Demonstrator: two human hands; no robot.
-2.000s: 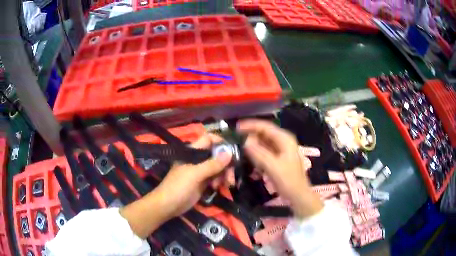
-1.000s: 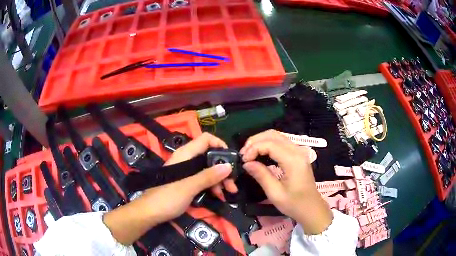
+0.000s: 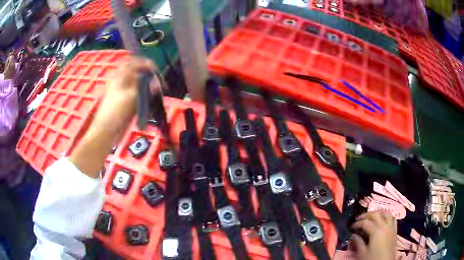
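Note:
My left hand (image 3: pixel 119 96), raised at the left and blurred, holds a dark watch strap (image 3: pixel 145 99) that hangs from its fingers; whether a watch body is on it is unclear. My right hand (image 3: pixel 377 236), cut off by the bottom edge, is low at the right over black and pink straps; what its fingers touch is hidden. Strapped smartwatches (image 3: pixel 279 182) lie in overlapping rows over the near red tray (image 3: pixel 155 175). Bare watch cases (image 3: pixel 122 180) sit in its left pockets. A dark heap of black straps (image 3: pixel 414 175) lies beyond my right hand.
A raised red tray (image 3: pixel 325 101) behind holds dark tweezers (image 3: pixel 305 77) and two blue sticks (image 3: pixel 356 99). An empty-pocketed red tray (image 3: pixel 66 109) is at the left. Metal posts (image 3: pixel 187 45) stand behind the near tray. Pink straps (image 3: pixel 389 198) and cream straps (image 3: pixel 441 198) lie right.
The view has swung left. My hands were together at a watch with a strap; now they are apart, the left far left with a dark strap, the right low at the strap piles.

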